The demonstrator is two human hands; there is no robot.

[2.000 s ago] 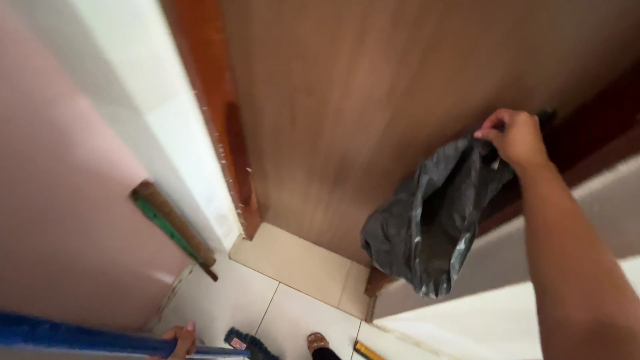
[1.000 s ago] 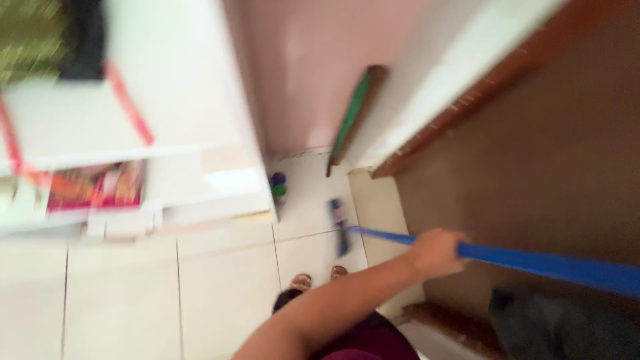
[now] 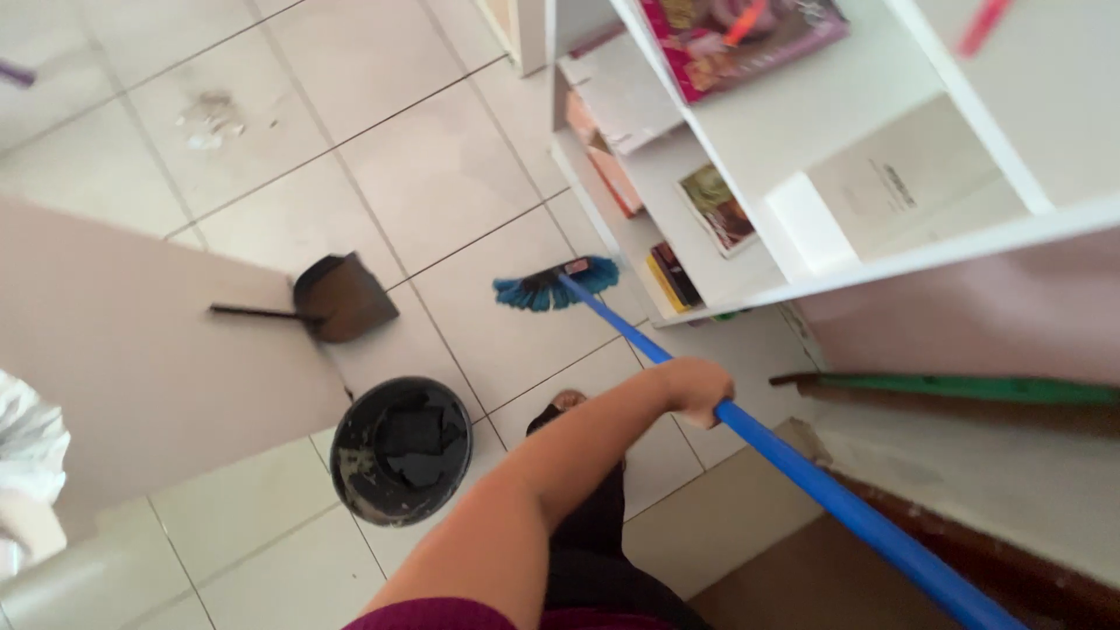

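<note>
My left hand (image 3: 700, 390) is closed around the blue handle of a broom (image 3: 814, 490), the arm reaching in from the bottom of the view. The broom's head (image 3: 556, 282), with blue bristles, rests on the tiled floor beside a white shelf unit. To its left lies a black dustpan (image 3: 350, 299) near a wall edge. Below the dustpan stands a round black basin (image 3: 402, 451) with dark water and something dark in it. A small heap of pale debris (image 3: 212, 121) is on the tiles at the upper left. My right hand is out of view.
The white shelf unit (image 3: 962, 245) at the right holds books and a box. A green and brown board (image 3: 971, 388) leans by the pink wall. At the left, a wall (image 3: 157, 350) juts out beside the dustpan. My foot (image 3: 569, 400) is below the broom head.
The view has swung widely, bringing the dustpan, basin and debris into sight. My left hand still holds the broom. The black plastic bag that my right hand held two seconds ago is out of view.
</note>
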